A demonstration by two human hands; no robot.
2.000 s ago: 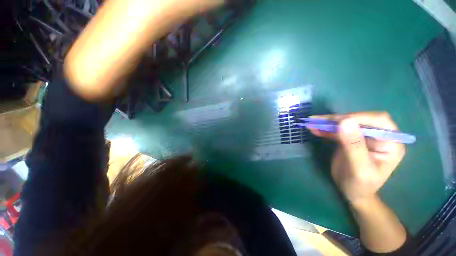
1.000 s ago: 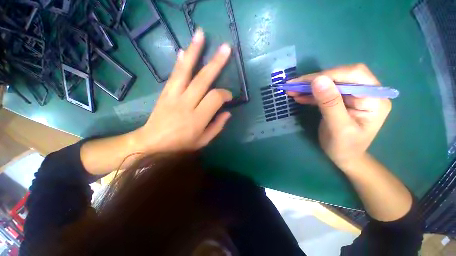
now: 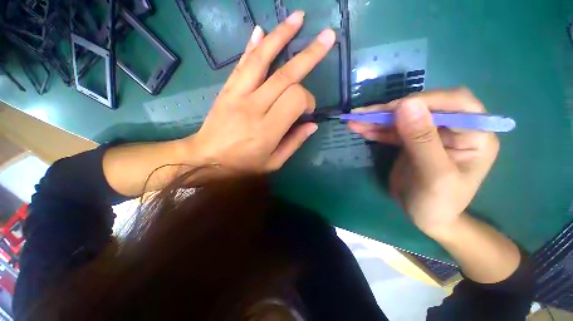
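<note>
A thin black rectangular frame [image 3: 345,59] lies flat on the green mat, its near end under my left hand. My left hand [image 3: 261,106] rests on the frame with fingers spread, pressing it down. My right hand [image 3: 440,150] grips the blue-purple tweezers [image 3: 465,121] like a pen. Their tip is at the frame's near right corner; whether it holds a pad cannot be told. A clear liner sheet [image 3: 396,55] with black pads [image 3: 407,80] lies right of the frame, partly covered by the frame and my right hand.
A second black frame [image 3: 207,47] lies left of the held one. A tangled heap of frames [image 3: 47,41] is at the upper left. A pale translucent sheet [image 3: 182,106] lies left of my left hand. Dark rows [image 3: 556,263] show at the lower right. Hair covers the bottom centre.
My left hand and the frame have shifted right, now overlapping the liner sheet. The tweezers' tip has moved from the pad rows to the frame's corner. The view has shifted somewhat.
</note>
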